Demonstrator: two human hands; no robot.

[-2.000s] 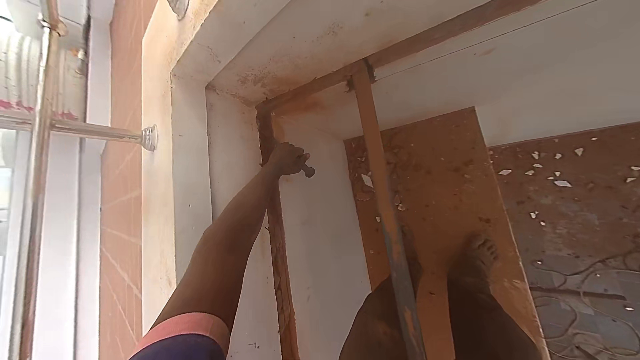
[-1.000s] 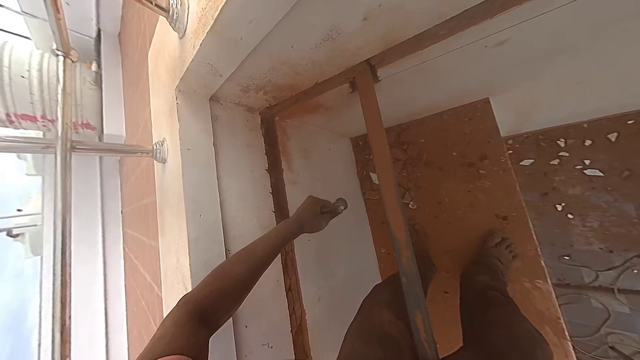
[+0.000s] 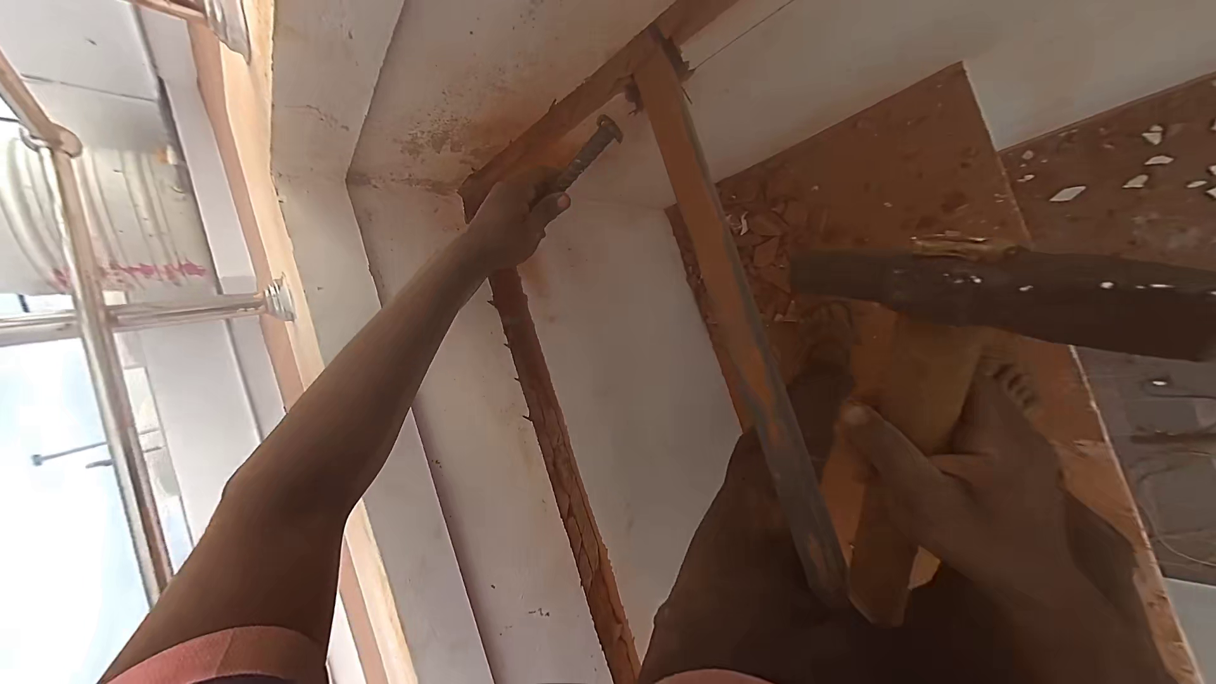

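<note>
My left hand (image 3: 521,217) is closed around a metal cold chisel (image 3: 591,157) near the corner of the wall channel, its mushroomed end pointing up and right. Beneath it, a rough reddish groove (image 3: 560,456) runs down the white wall. My right hand (image 3: 969,475) grips the wooden handle of a hammer (image 3: 1007,285), whose dark metal head lies across the view above the fist. The hammer is apart from the chisel. Between the hands slants a narrow wooden bar (image 3: 727,275).
My bare feet stand on a brown board (image 3: 883,161) strewn with chips. Left of the arm are a white ledge (image 3: 313,190) and metal railings (image 3: 190,312). White fragments lie on the brown surface at right (image 3: 1121,218).
My left hand has moved up to the wall corner with the chisel. My right hand with the hammer has come into view at the right.
</note>
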